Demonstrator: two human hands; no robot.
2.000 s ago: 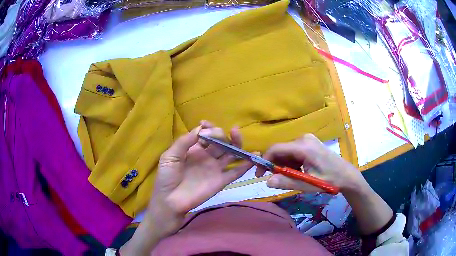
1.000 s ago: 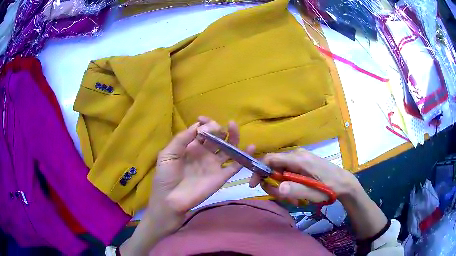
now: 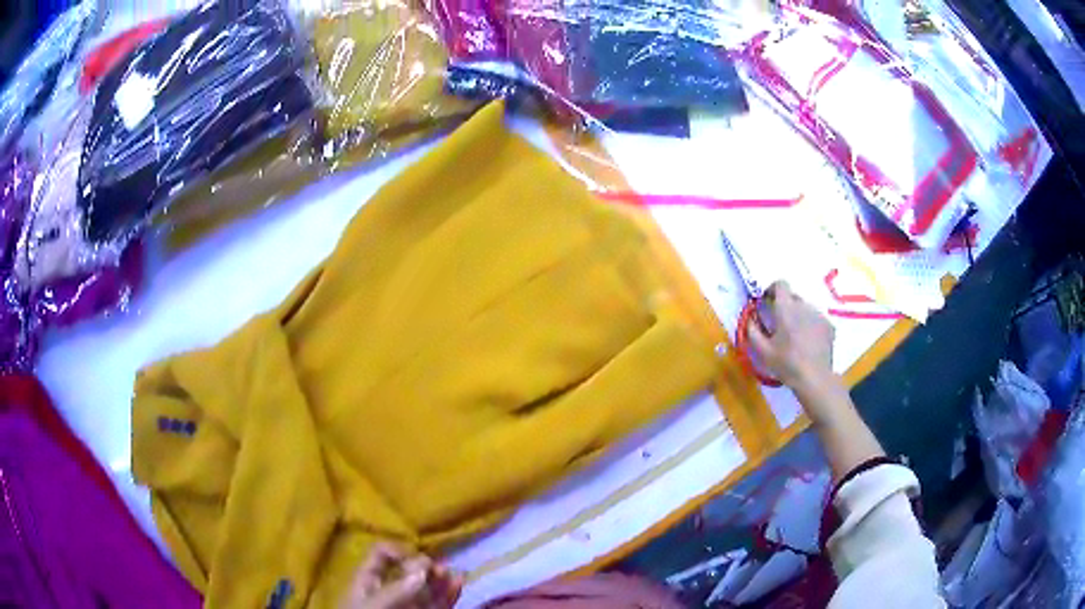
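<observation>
A mustard jacket (image 3: 476, 321) lies folded on the white table, its sleeves crossed at the left with small dark cuff buttons. The scissors (image 3: 742, 269) are at the right of the jacket, blades pointing away and a red-orange handle loop at my fingers. My right hand (image 3: 795, 339) holds the scissors by the handle, low at the table top. My left hand (image 3: 399, 579) is at the bottom edge, by the jacket's near edge, partly cut off and blurred. Its fingers are curled, and I cannot tell whether they hold anything.
A magenta jacket (image 3: 77, 512) lies at left over red cloth. Shiny bagged garments (image 3: 196, 107) line the far edge. Pink-red strips (image 3: 714, 201) lie at right, near clear bags with red edging (image 3: 886, 119). Orange-yellow tape (image 3: 747, 410) crosses the table. Plastic scraps are heaped below at right.
My right hand has moved right and away from me with the scissors, leaving my left hand. My left hand has dropped to the bottom edge, its fingers now curled. The view has shifted.
</observation>
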